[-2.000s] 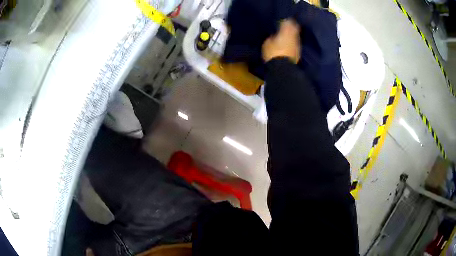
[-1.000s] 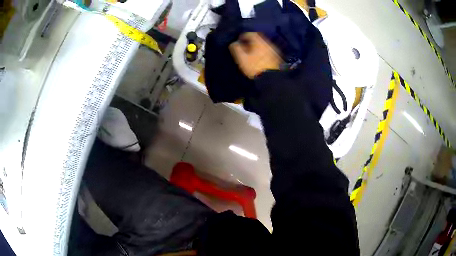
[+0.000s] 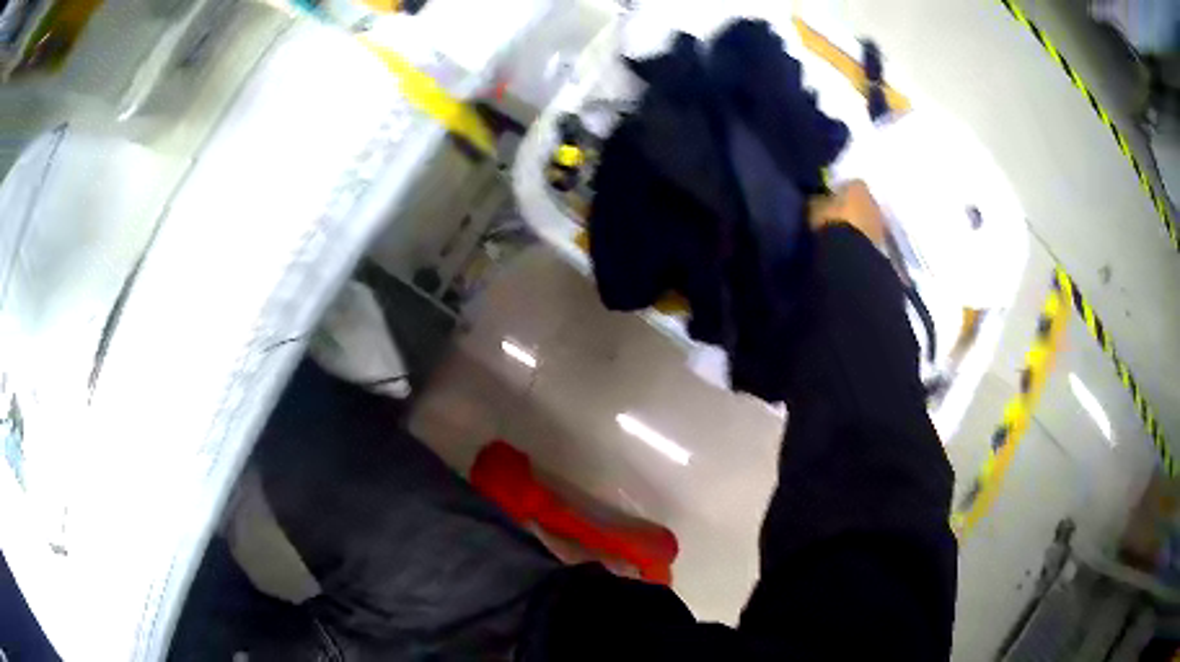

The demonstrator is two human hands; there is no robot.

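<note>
A bulky dark navy cloth bundle [image 3: 705,194] is lifted over the white tray [image 3: 550,213]. My right hand [image 3: 854,213] is at the bundle's right side, at the end of a black sleeve. It is shut on the cloth; most of its fingers are hidden behind the cloth and blurred. The bundle hangs loosely, its lower end reaching past the tray's near edge beside my forearm. My left hand is not in view.
The white machine table [image 3: 246,233] with its ruler edge fills the left. A yellow tape measure [image 3: 434,101] hangs at its corner. A small yellow-topped item [image 3: 568,157] stands in the tray. A red stool [image 3: 569,517] is below. Yellow-black floor tape [image 3: 1016,407] runs at right.
The cloth has been gathered into a bundle and raised. My right hand has moved right, from on top of the cloth to its right side. The view has shifted a little.
</note>
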